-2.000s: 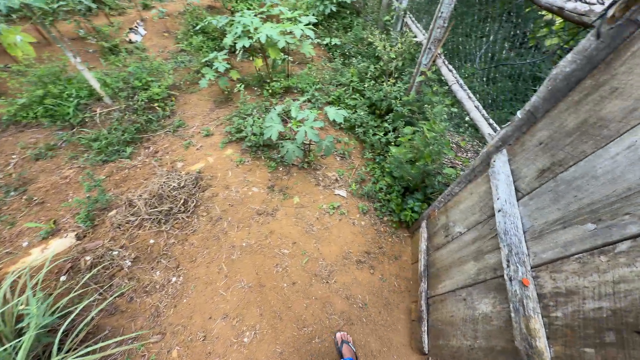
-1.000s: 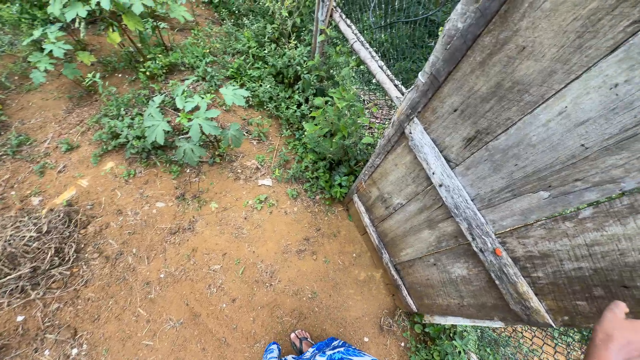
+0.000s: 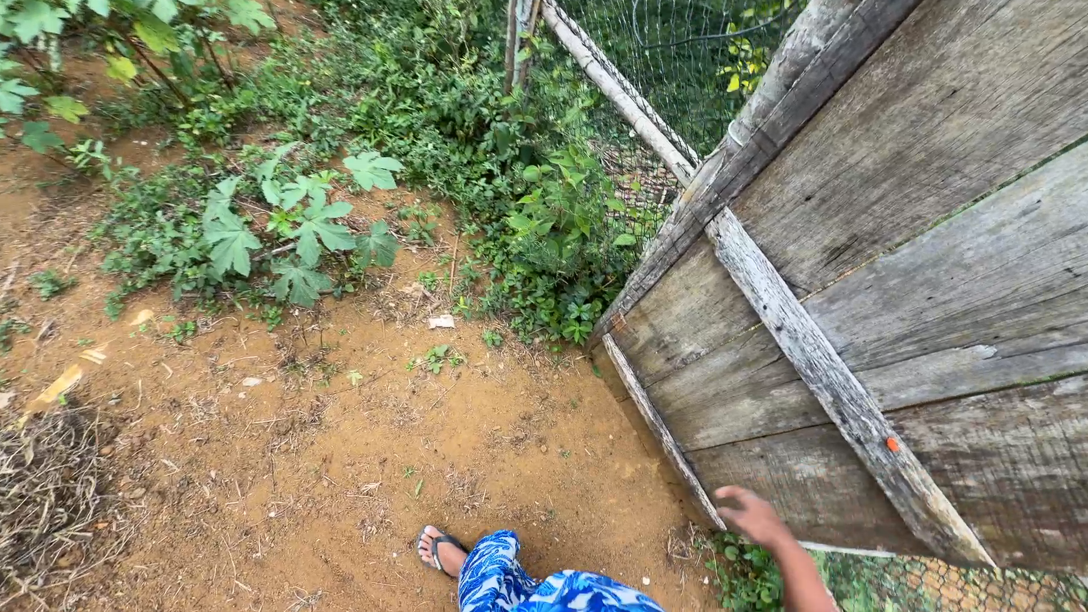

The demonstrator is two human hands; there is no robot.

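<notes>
My right hand reaches in from the lower right, in front of the lower edge of a weathered wooden plank gate; it is somewhat blurred, and I see nothing held in it. Whether it touches the wood I cannot tell. A pale wooden batten crosses the planks at a slant and bears a small orange spot. A thinner batten runs along the gate's left lower edge. My left hand is out of view.
Bare brown soil lies ahead of my sandalled foot. Dry plant stalks are heaped at the left. Leafy plants grow farther off, and wire netting shows below the gate. A wooden pole meets its far edge.
My right hand, absent two seconds ago and at the right edge one second ago, now shows farther left, by the gate's lower edge. The view has swung toward the right.
</notes>
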